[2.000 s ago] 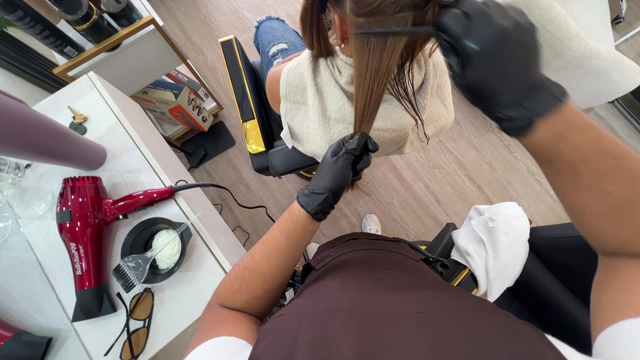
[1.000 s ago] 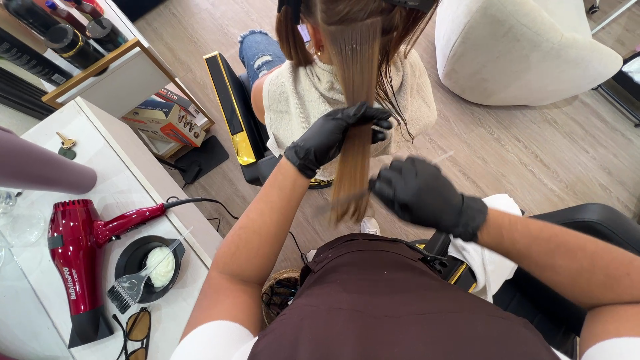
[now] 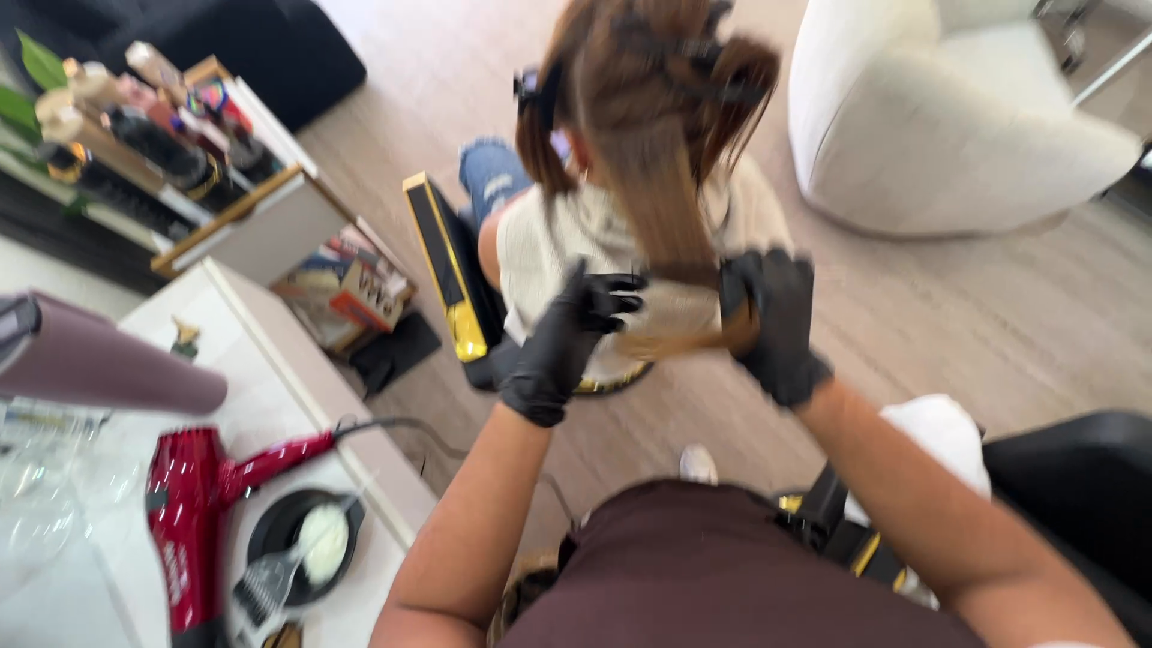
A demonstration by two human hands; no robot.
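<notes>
A seated person's brown hair [image 3: 634, 81] is parted down the back, with side sections held in dark clips. A straight lighter section [image 3: 666, 207] hangs down over the cream towel [image 3: 549, 270] on the shoulders. My right hand [image 3: 776, 319], in a black glove, is closed around a comb and the ends of that section. The dark comb [image 3: 681, 272] lies across the hair, and its ends curve to the left below. To the left of the section, my left hand [image 3: 571, 337], gloved too, has its fingers spread and nothing visible in it; motion blurs it.
On the white counter [image 3: 270, 360] at left are a red hair dryer [image 3: 189, 531], a black bowl [image 3: 270, 531] of white cream with a tint brush [image 3: 270, 580], and a mauve tumbler [image 3: 117, 364]. Bottles crowd a cart [image 3: 261, 220]. A white armchair [image 3: 918, 135] stands upper right, a black chair [image 3: 1071, 486] lower right.
My left hand has let go of the hair section and moved to its left. My right hand now grips near the section's ends. The view has shifted, showing more of the head and cart.
</notes>
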